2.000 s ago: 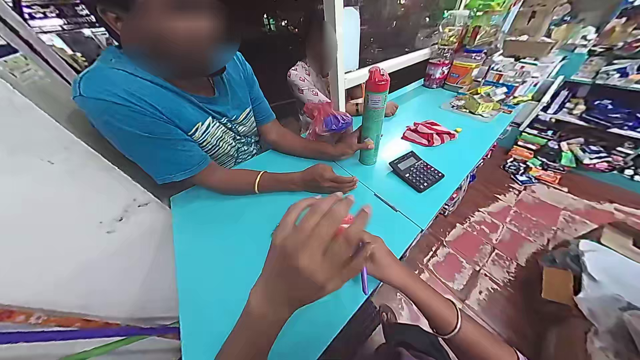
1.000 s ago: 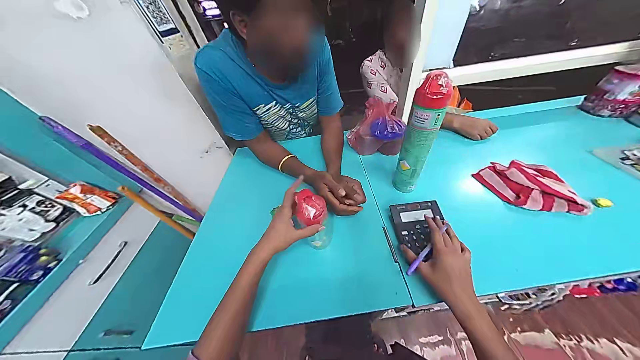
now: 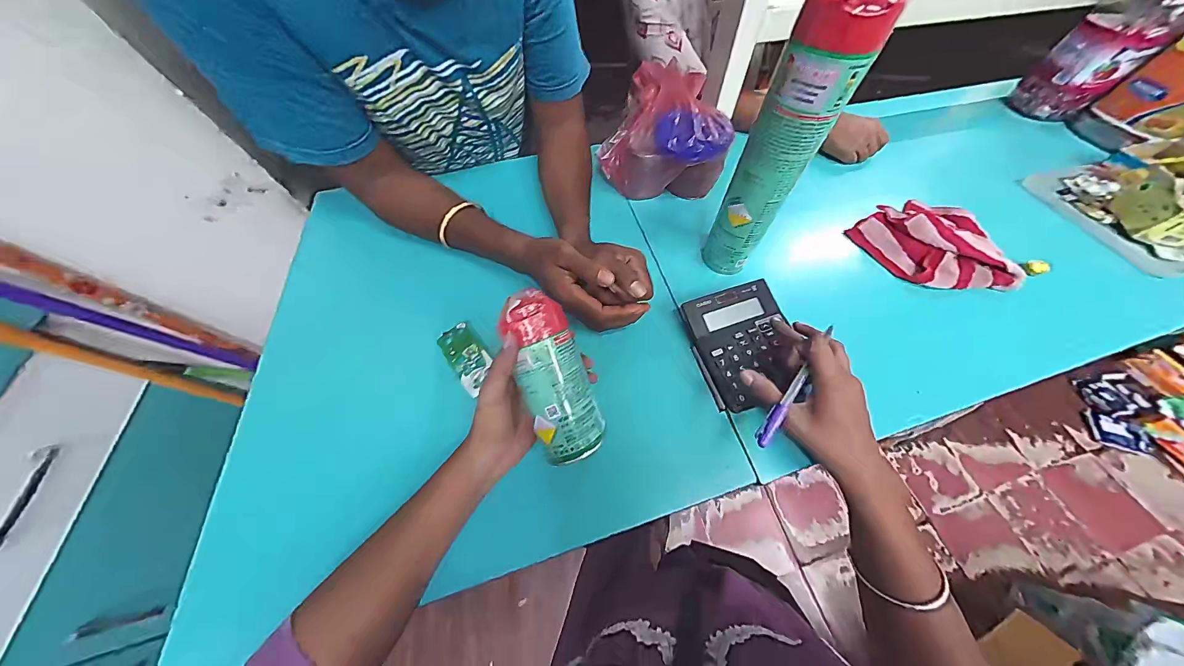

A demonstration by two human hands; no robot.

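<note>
My left hand holds a short green spray can with a red cap, tilted above the turquoise counter. A small green packet lies just left of it. My right hand has a purple pen between its fingers, and its fingertips rest on the keys of a black Casio calculator. Behind the calculator a tall green spray can with a red cap stands on the counter.
Across the counter a person in a blue T-shirt rests both hands on it. A pink plastic bag sits beside them, near another person's hand. A red-and-white striped cloth, a tray of packets and a jar are at the right.
My hands were together two seconds ago; they have since parted, the right to the calculator. One second ago the short can's red cap faced the view; now its side shows. The view has moved closer.
</note>
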